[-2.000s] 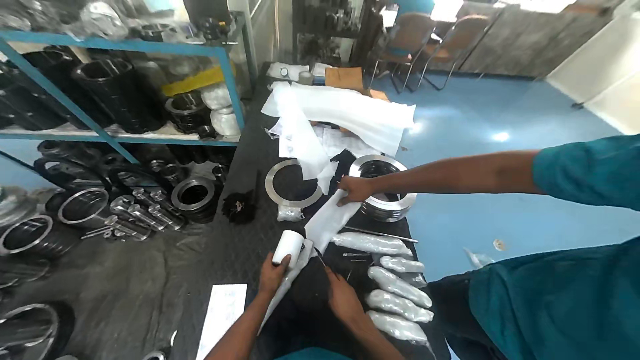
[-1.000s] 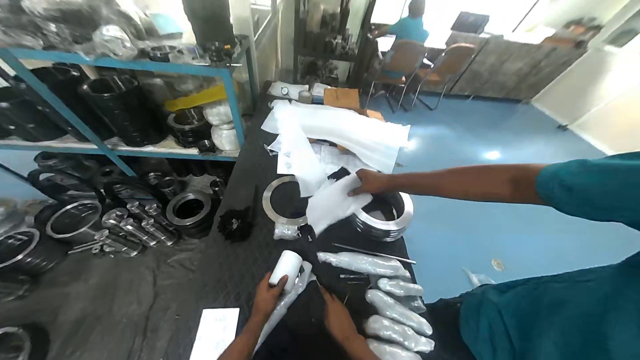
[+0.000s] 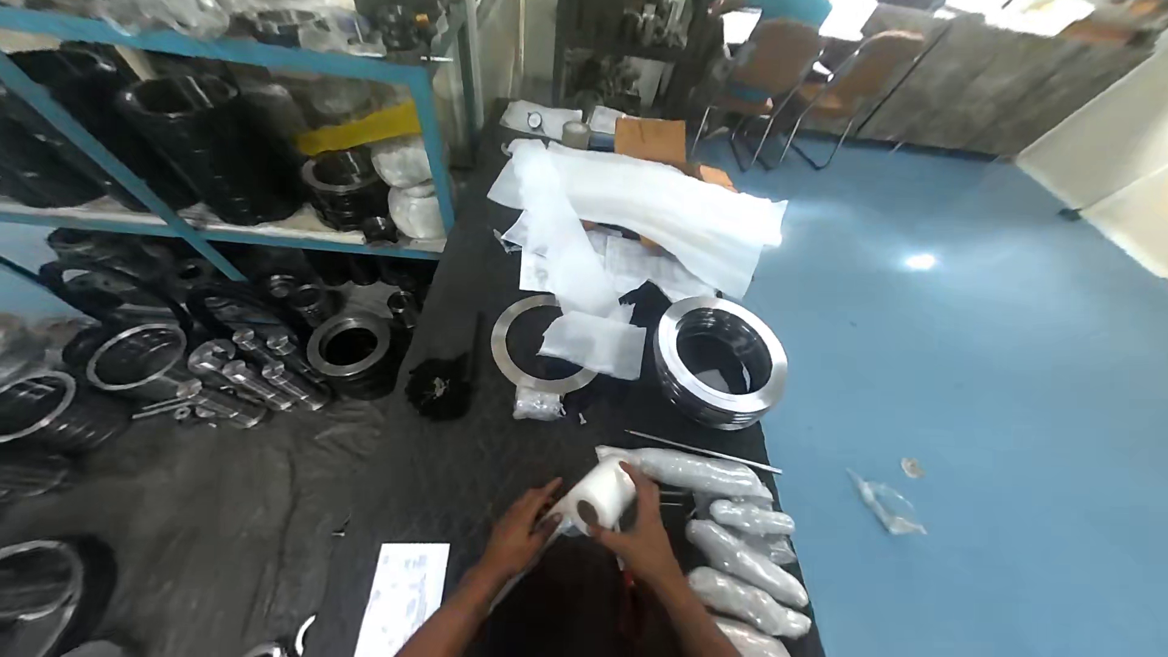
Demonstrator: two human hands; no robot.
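Note:
My right hand (image 3: pixel 639 529) grips a white roll of wrapping film (image 3: pixel 607 493) over the black-covered table. At the roll's left side is my left hand (image 3: pixel 525 534), its fingers bent around a strip of wrapped film that runs down towards me; what the strip covers is hidden. Several plastic-wrapped parts (image 3: pixel 748 557) lie to the right of my right hand, with a thin metal rod (image 3: pixel 703 451) above them. Farther up are a stack of metal rings (image 3: pixel 721 360) and a flat metal ring (image 3: pixel 511 347), partly covered by a white foam sheet (image 3: pixel 598 342).
White foam sheets (image 3: pixel 657 201) spread across the far table. A printed paper (image 3: pixel 401 598) lies at lower left, a black brush-like object (image 3: pixel 440 388) above it. Blue shelving (image 3: pixel 319 242) with black cylinders stands left, metal parts (image 3: pixel 246 379) below it. Chairs (image 3: pixel 776 68) stand beyond.
The co-worker's arm, earlier holding the foam sheet, has left the view; the sheet now lies by the flat ring. My right hand has moved from the strip onto the roll.

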